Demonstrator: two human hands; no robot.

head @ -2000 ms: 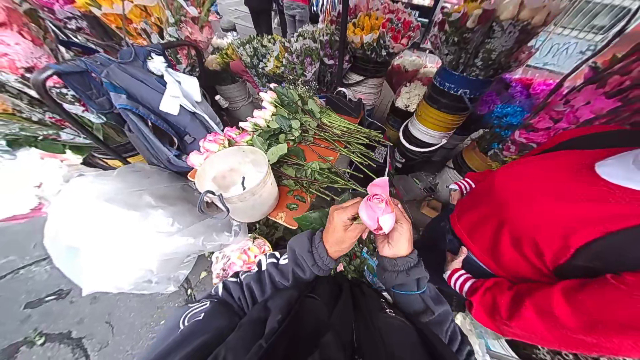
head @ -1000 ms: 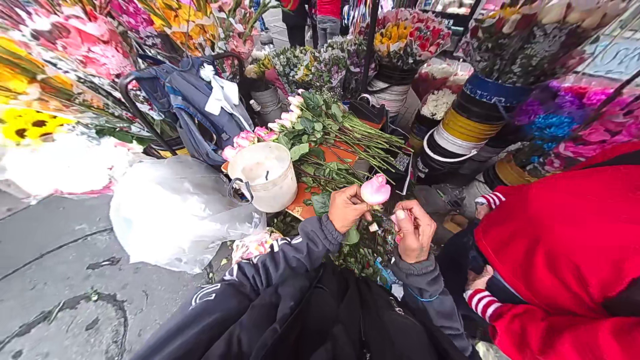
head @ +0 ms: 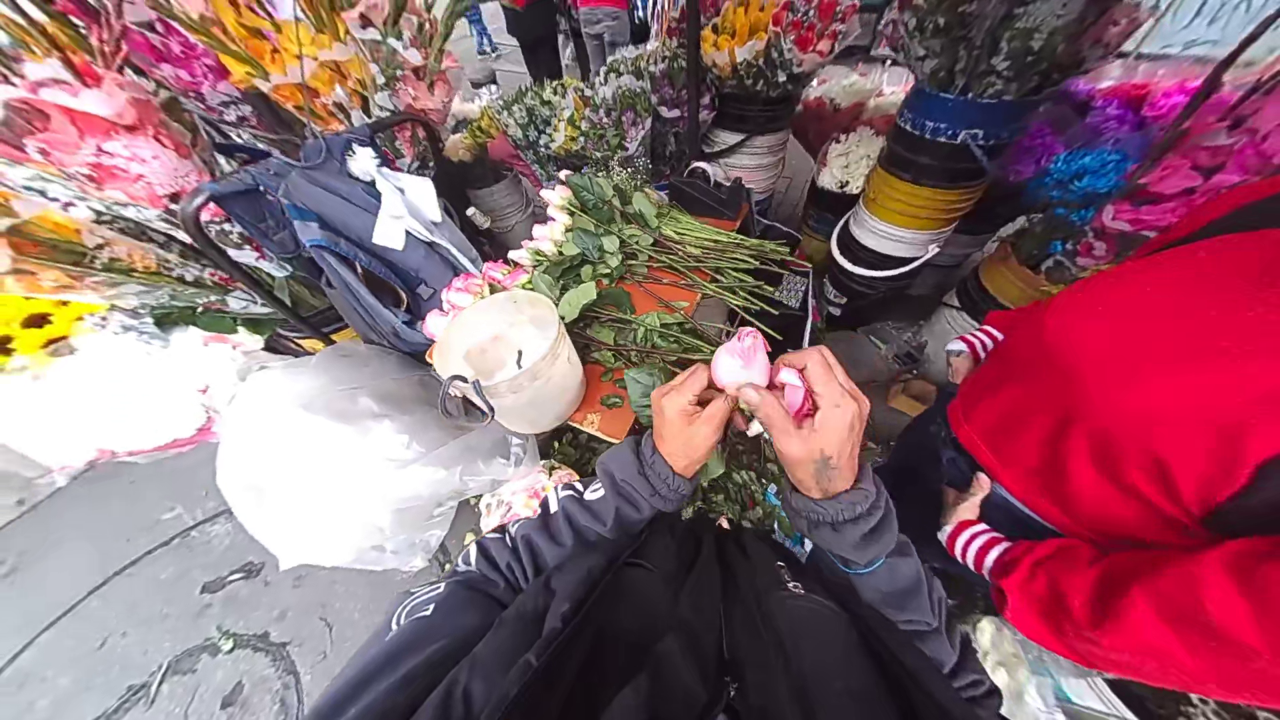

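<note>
Between my hands stands a pink rose [head: 741, 360], its bloom upright. My left hand [head: 690, 418] grips it just below the bloom, at the left. My right hand [head: 818, 420] touches the base of the bloom with the thumb and holds loose pink petals [head: 796, 393] in its curled fingers. The lower stem is mostly hidden by the hands. Beyond them, cut roses with long green stems [head: 715, 250] lie over an orange surface [head: 660, 292], their pink blooms toward the left.
A whitish bucket [head: 530, 370] stands left of my hands, beside a clear plastic bag [head: 340, 460]. A blue backpack [head: 370, 240] hangs on a metal frame behind. Stacked buckets [head: 915, 200] hold flowers at the back right. A person in a red top [head: 1130, 410] is close at the right.
My right hand was apart from the rose one second ago and now touches its base, with loose petals in the fingers. My left hand has kept its hold.
</note>
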